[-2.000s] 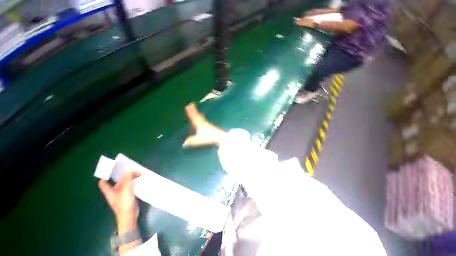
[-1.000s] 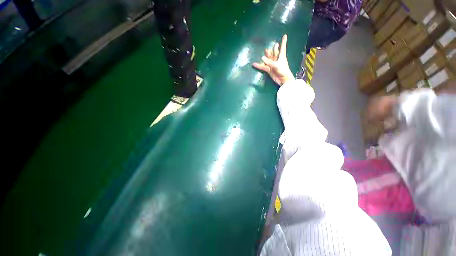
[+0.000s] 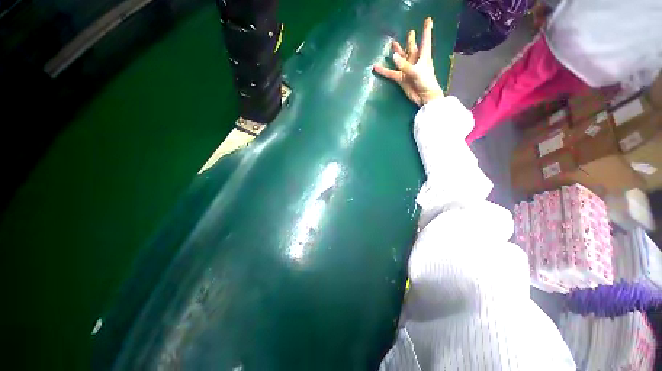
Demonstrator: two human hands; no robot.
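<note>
My right hand [image 3: 417,67] is stretched out over the far part of the glossy green ledge [image 3: 341,290], near its right edge. Its fingers are spread and nothing shows in it. A white striped sleeve covers the arm behind it. My left hand is not in the picture. The darker green conveyor belt [image 3: 94,188] lies along the left side, beyond the ledge.
A black post [image 3: 250,65] stands on a pale metal foot between belt and ledge. A small white scrap [image 3: 97,326] lies lower left. A person in pink trousers [image 3: 519,83] is at upper right. Brown cartons [image 3: 559,156] and pink-patterned bundles [image 3: 566,235] are stacked at the right.
My left hand and the white strip it held two seconds ago have left the picture. My right hand has reached farther forward, fingers still spread. The person in pink has moved up in view.
</note>
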